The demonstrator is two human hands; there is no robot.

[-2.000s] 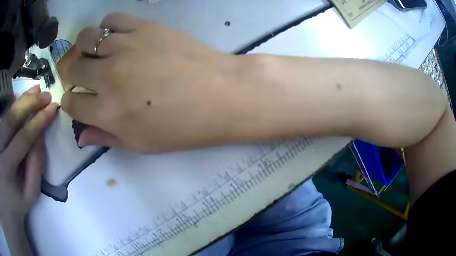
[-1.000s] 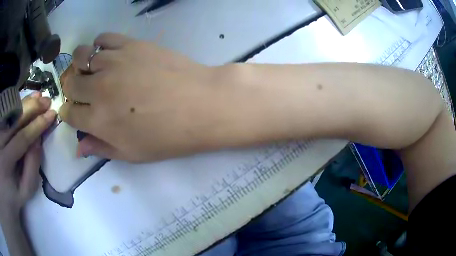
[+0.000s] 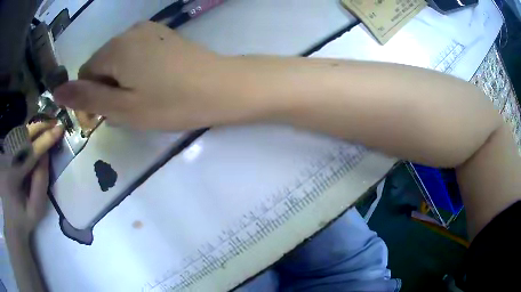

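The dark sewing machine head (image 3: 20, 63) stands at the left edge. My left hand (image 3: 31, 177) is at the left edge, with its fingertips beside the small metal presser foot (image 3: 67, 122). My right hand (image 3: 137, 80) is curled just right of the machine head, above the bed (image 3: 143, 148). Its thumb points left toward the foot, and its other fingertips are hidden. An orange-brown block (image 3: 87, 121) shows beside the foot. No fabric piece can be made out clearly; whether either hand holds one cannot be seen.
Pink-handled snips (image 3: 200, 7) lie at the top, beyond my right hand. A dark patch (image 3: 105, 175) marks the bed. A printed card (image 3: 385, 18) and a black phone-like object (image 3: 451, 4) lie top right. A ruler scale (image 3: 257, 231) runs along the front edge. A blue bin (image 3: 437, 185) stands below right.
My right hand has lifted and turned, moving off the bed beside the foot, uncovering the dark patch and orange-brown block. The snips show more. My left hand stays near the foot.
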